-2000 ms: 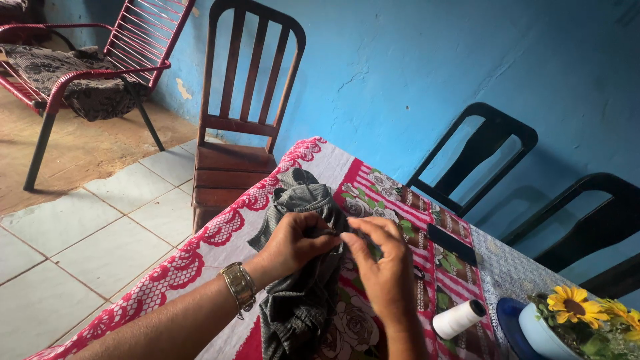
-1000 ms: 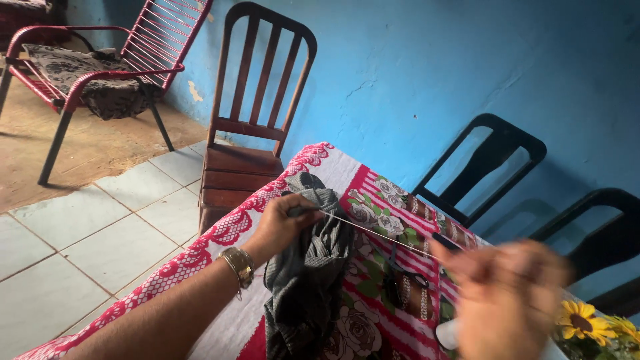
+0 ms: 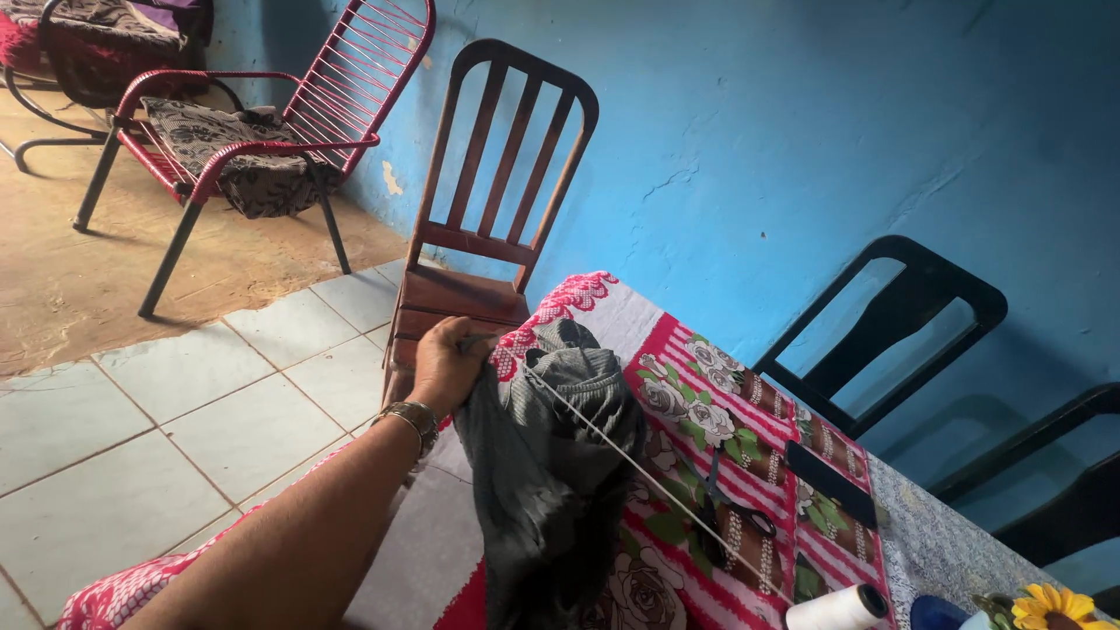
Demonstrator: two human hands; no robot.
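My left hand [image 3: 451, 363], with a bracelet watch on its wrist, pinches the upper left edge of a dark grey ribbed cloth garment [image 3: 560, 455]. The garment lies bunched on the table's red and white floral tablecloth [image 3: 652, 577]. A white thread [image 3: 647, 472] runs taut from the cloth down to the right, toward a white thread spool [image 3: 836, 610] lying on its side. Black-handled scissors [image 3: 744, 516] rest on the tablecloth, partly crossed by the thread. My right hand is out of view.
A dark flat phone-like object [image 3: 831, 486] lies near the table's far edge. At the lower right are a blue dish [image 3: 938, 615] and a yellow artificial-looking flower [image 3: 1053, 607]. A wooden chair [image 3: 464, 293] stands beyond the table corner; black chairs [image 3: 901, 332] stand along its far side.
My right hand, blurred at the right a second ago, has left the view. My left hand has moved to the garment's left side and holds its edge out. The thread now slants down toward the spool.
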